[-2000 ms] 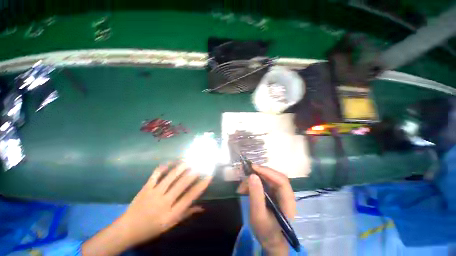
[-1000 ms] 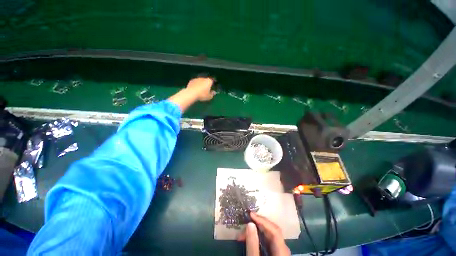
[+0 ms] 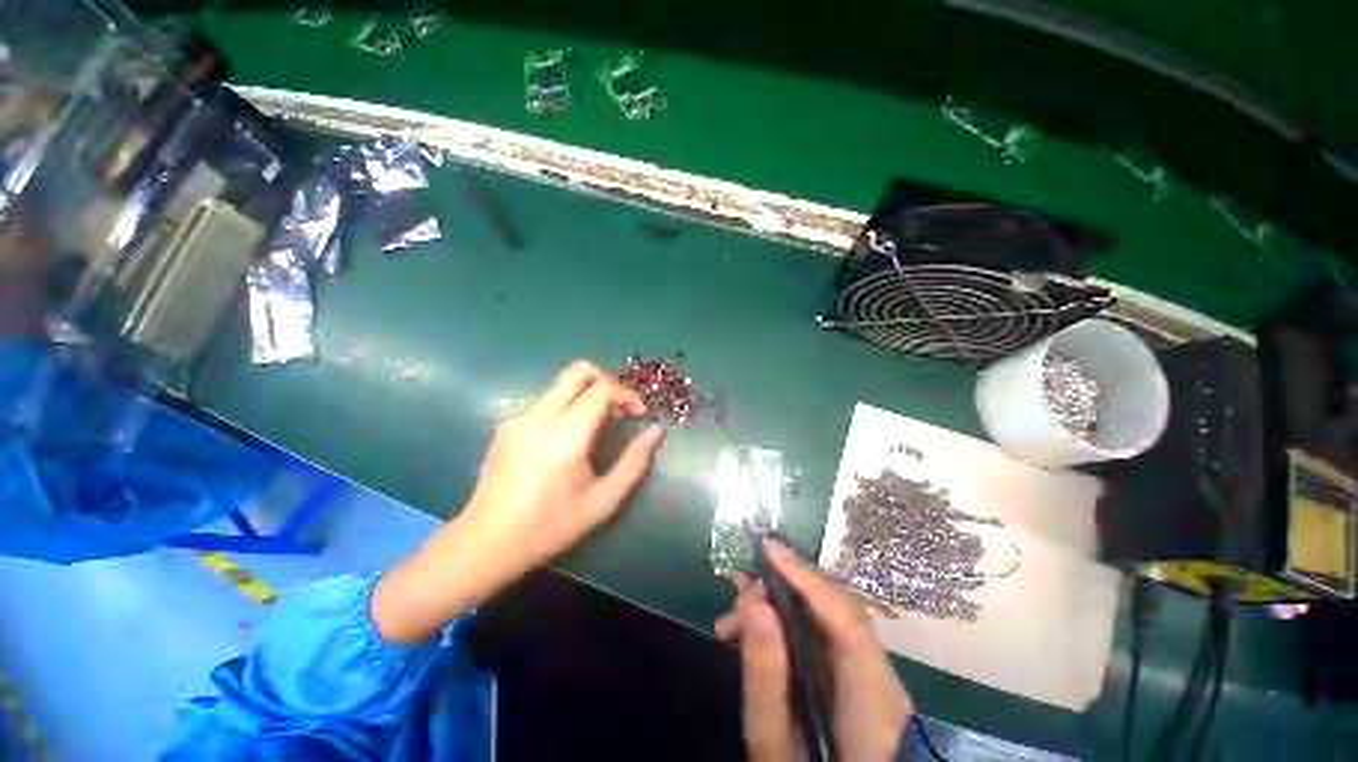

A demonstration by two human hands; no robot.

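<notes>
A small pale circuit board (image 3: pixel 749 503) lies glaring on the green mat. My right hand (image 3: pixel 819 655) holds a black soldering iron (image 3: pixel 798 625), its tip end over the board's lower right part. My left hand (image 3: pixel 559 469) is at the lower left edge of a loose pile of tiny dark-red components (image 3: pixel 663 390), thumb and fingers apart; whether a piece is between the fingertips cannot be told. A grey-brown pile of small metal parts (image 3: pixel 909 551) lies on a pale sheet (image 3: pixel 1043 625) right of the board.
A black fume fan (image 3: pixel 953 283) and a white cup (image 3: pixel 1110 395) of silvery parts stand behind the sheet. The soldering station (image 3: pixel 1206 462) is at right. Silver bags (image 3: pixel 283 305) lie at left. Pale-green boards (image 3: pixel 548 82) lie on the conveyor behind the rail (image 3: pixel 596 171).
My left hand has come back from the conveyor to the red pile. The iron has moved left from the grey pile to a board now on the mat. The view has shifted.
</notes>
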